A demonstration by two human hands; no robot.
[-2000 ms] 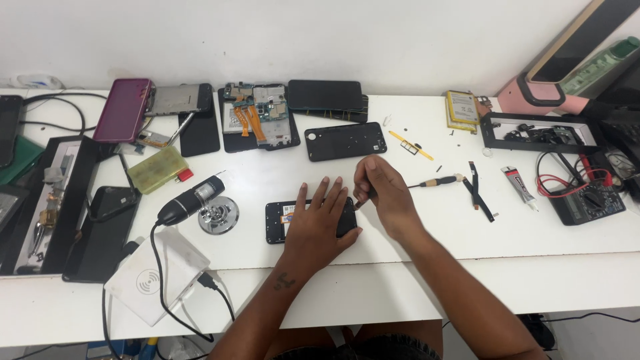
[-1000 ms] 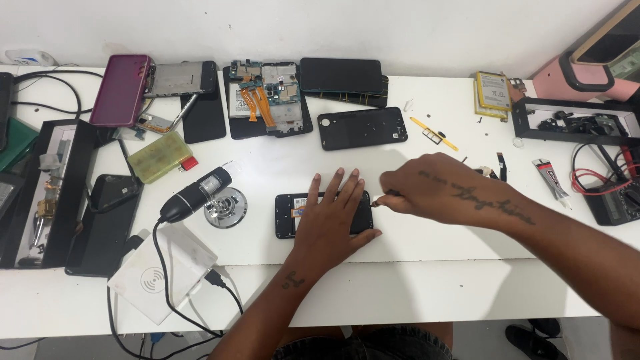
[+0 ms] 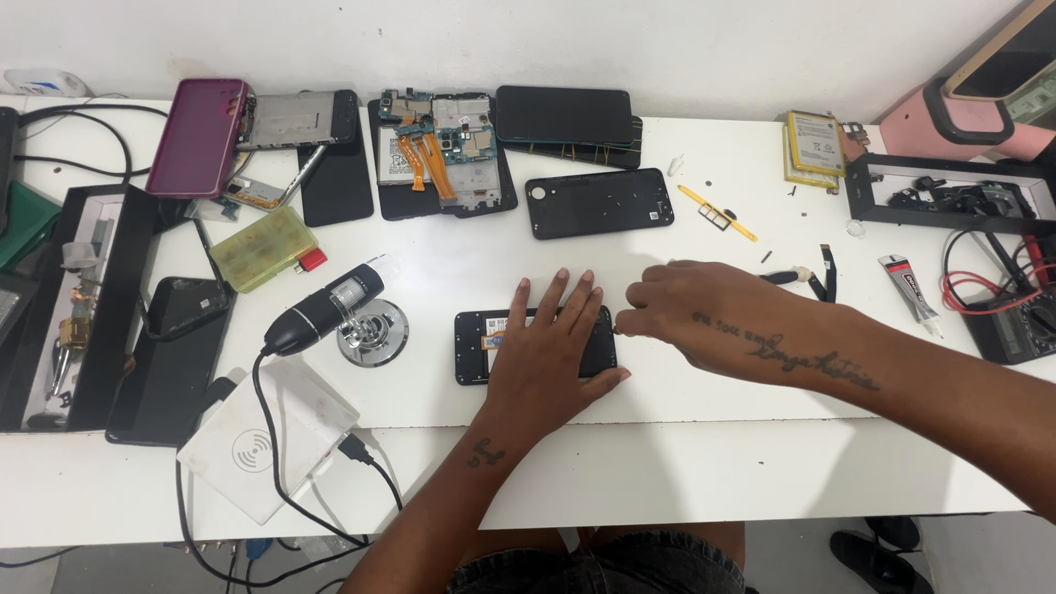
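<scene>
An opened smartphone [image 3: 472, 351] lies flat on the white table, its battery and black inner frame partly in sight. My left hand [image 3: 549, 355] rests spread over it, palm down, the fingertips past its far edge and the thumb by its near right corner. At the phone's right end is my right hand [image 3: 693, 318], fingers curled together with the tips by the phone's edge; whatever they may pinch is hidden. Behind the phone lies a black phone back cover [image 3: 594, 206] with tiny screws on it.
Left stand a USB microscope [image 3: 322, 309] on its round base [image 3: 373, 334], a white square box [image 3: 272, 441] and a yellow-green case [image 3: 264, 247]. Phone boards with orange flex cables [image 3: 425, 161] lie behind. Right are a dark-handled tool [image 3: 780, 277], a glue tube [image 3: 909, 289], phone batteries [image 3: 813, 144] and a multimeter [image 3: 1019, 322].
My right hand has turned over and come down to the phone's right end; two seconds ago it was upright, a little behind that end. My left hand has stayed spread on the phone.
</scene>
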